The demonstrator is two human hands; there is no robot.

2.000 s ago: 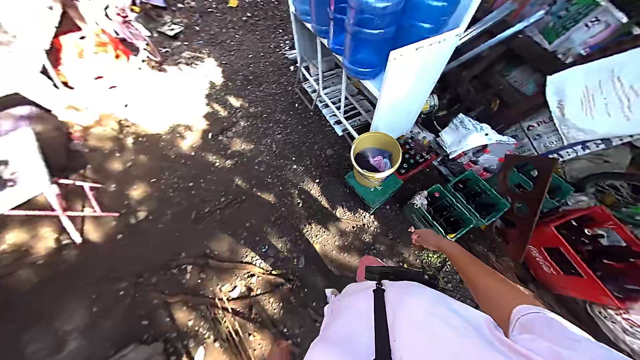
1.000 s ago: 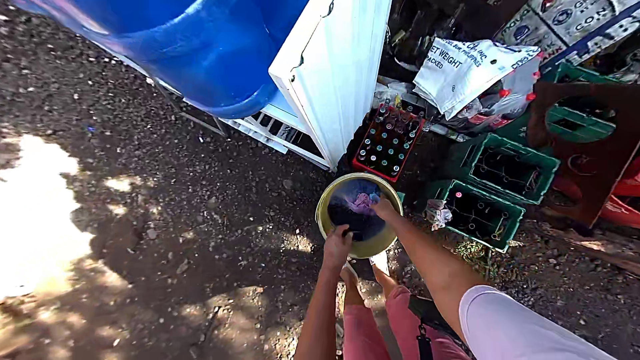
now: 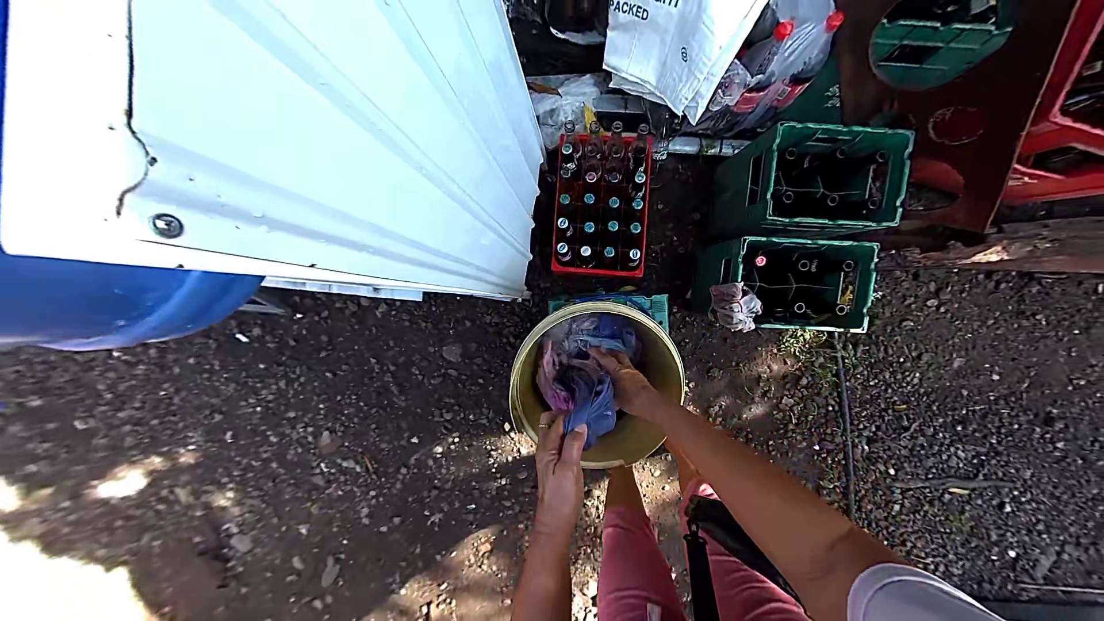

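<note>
A yellowish plastic bucket (image 3: 668, 379) stands at the middle of the view, with a green crate (image 3: 659, 309) partly showing behind it. Inside lie crumpled plastic bags, pink, clear and blue. My left hand (image 3: 561, 457) is at the bucket's near left rim, its thumb and fingers closed on a blue plastic bag (image 3: 593, 410). My right hand (image 3: 625, 384) reaches in over the right side and touches the bags from above; its fingertips are partly hidden among them, so its grasp does not show.
Beyond the bucket is a red crate of glass bottles (image 3: 601, 266). Two green bottle crates (image 3: 869, 285) stand to the right, near a rusty brown panel with holes (image 3: 957, 129). A white metal panel (image 3: 345, 155) and a blue drum (image 3: 112, 302) are at left, over gravelly ground (image 3: 345, 414).
Two seconds ago the bucket stood away from my hands; one second ago both were at it. Now my left hand has a blue bag between its fingers. The view has moved closer over the bucket.
</note>
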